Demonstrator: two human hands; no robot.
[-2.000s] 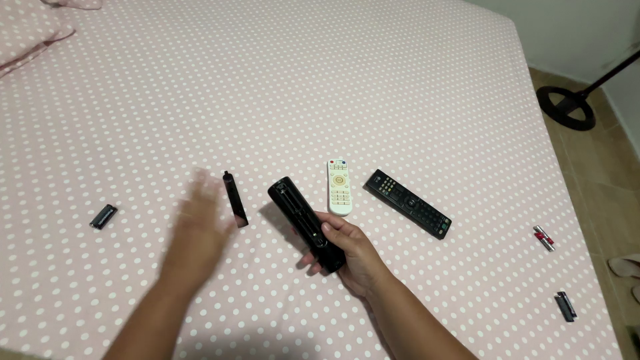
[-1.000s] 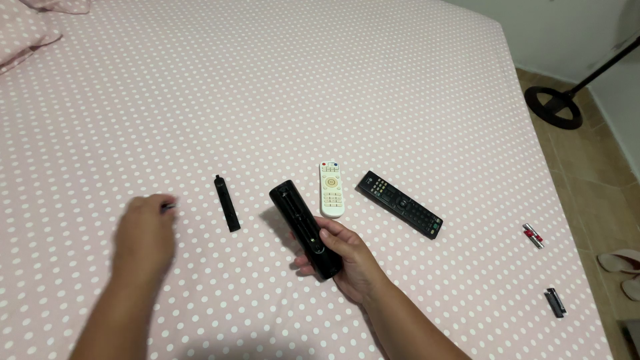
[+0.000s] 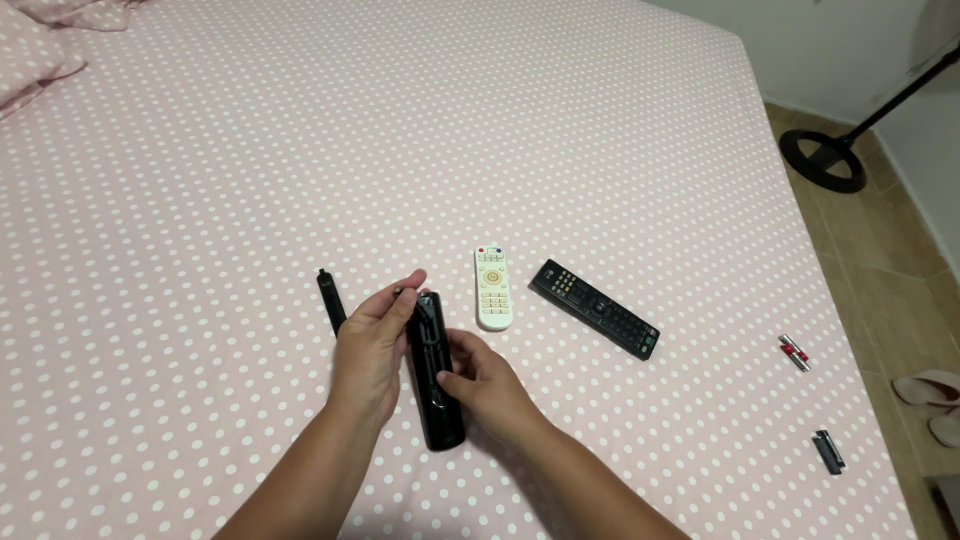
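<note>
My right hand [image 3: 491, 386] holds a black remote control [image 3: 439, 405] back side up, its long battery compartment uncovered and facing me. My left hand [image 3: 371, 345] is at the upper end of that remote, with a small dark object [image 3: 399, 291], probably a battery, pinched between thumb and fingers. The slim black battery cover [image 3: 331, 300] lies on the bedspread, its lower end hidden behind my left hand. Just right of the held remote lie a white remote control [image 3: 493, 289] and a black LG remote control [image 3: 596, 309], both with their buttons up.
A polka-dot bedspread [image 3: 420, 150] lies under everything. Near its right edge are red and silver batteries [image 3: 794, 352] and, lower down, dark batteries [image 3: 829, 452]. Pillows [image 3: 34, 60] are at the upper left. On the tiled floor stand a black round base [image 3: 823, 161] and sandals [image 3: 930, 390].
My left hand went to the dark batteries at the left, which show two seconds ago, and has come back to the remote. They no longer show on the bedspread there. The held remote is now more upright.
</note>
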